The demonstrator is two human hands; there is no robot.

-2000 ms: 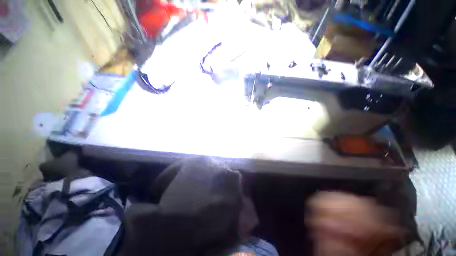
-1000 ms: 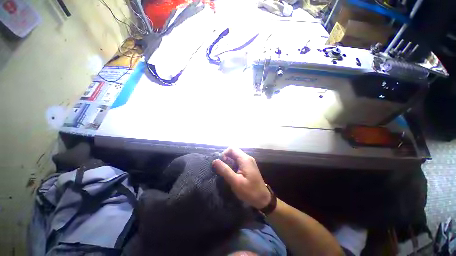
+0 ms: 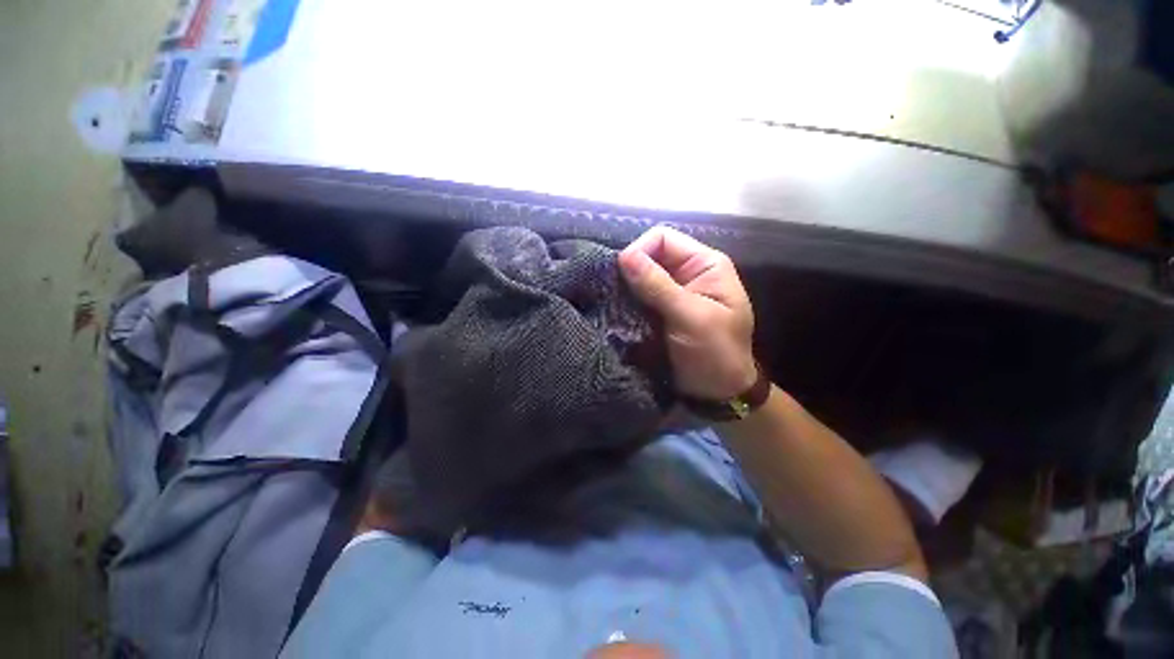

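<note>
A dark woven suiting piece (image 3: pixel 515 373) lies bunched over my lap, below the table's front edge. My right hand (image 3: pixel 702 309) pinches its upper right edge between thumb and fingers; a brown-strapped watch is on that wrist. My left hand is hidden beneath or behind the dark cloth; only a bit of the forearm shows near the light blue sleeve. The white sewing table (image 3: pixel 515 103) glares under the lamp.
A heap of grey-lilac garment parts (image 3: pixel 290 367) with dark strips hangs at the left. A yellowish wall or surface is at far left. An orange-red object (image 3: pixel 1110 213) lies at the table's right end. A white piece (image 3: pixel 927 474) is at lower right.
The view has tipped down toward my lap, so the machine head is mostly out of the picture. My right hand, blurred and apart earlier, is now gripping the dark cloth's edge.
</note>
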